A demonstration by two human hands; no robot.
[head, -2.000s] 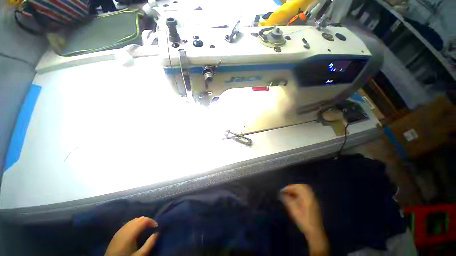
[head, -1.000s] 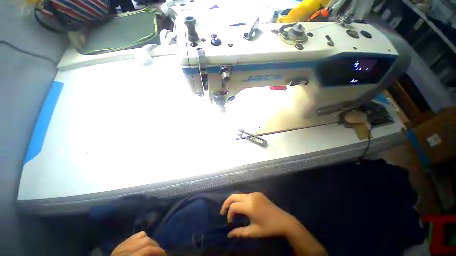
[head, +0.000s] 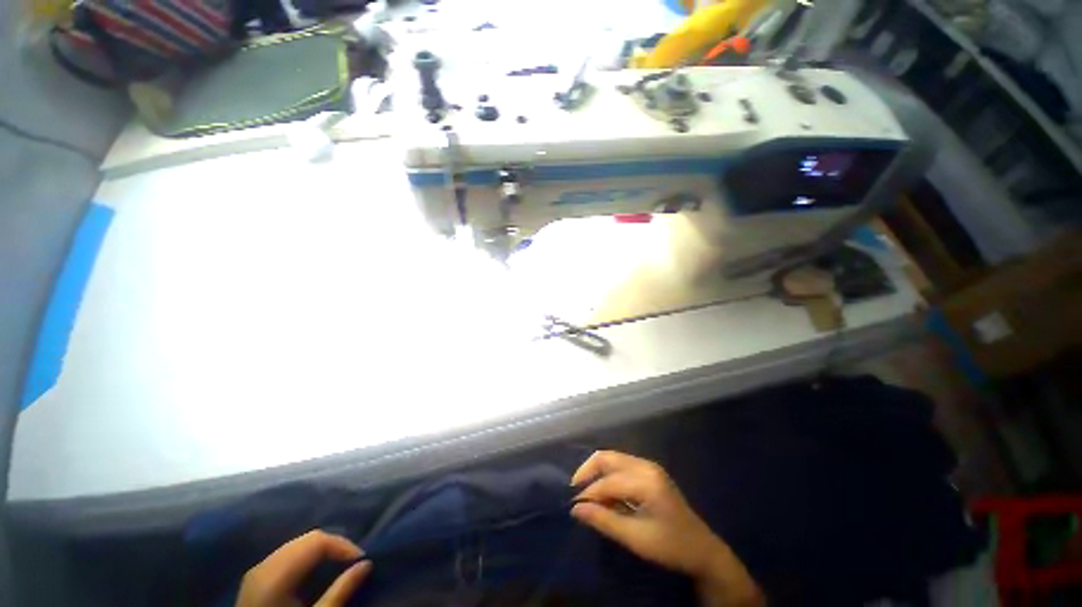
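Observation:
A dark navy garment or garment piece (head: 510, 540) lies over the lap below the machine table's front edge. My left hand (head: 306, 572) is at the bottom, left of centre, with thumb and forefinger pinching the navy cloth. My right hand (head: 647, 512) is right of centre and pinches a fold or edge of the cloth between thumb and fingers. A faint pale loop-shaped mark shows on the cloth between the hands; I cannot tell what it is. The view is slightly blurred.
A white sewing machine (head: 664, 142) stands on the white table (head: 237, 391). Thread snips (head: 578, 336) lie on it. More navy cloth (head: 819, 474) fills the right. A small dark box (head: 863, 273), a carton (head: 1020, 308), a red stool (head: 1018, 522) and a green-grey tray (head: 255, 85) surround it.
My right hand moved left from the right-hand cloth, then slightly back right, and now pinches the cloth. My left hand stays at the lower left. The camera view shifted slightly.

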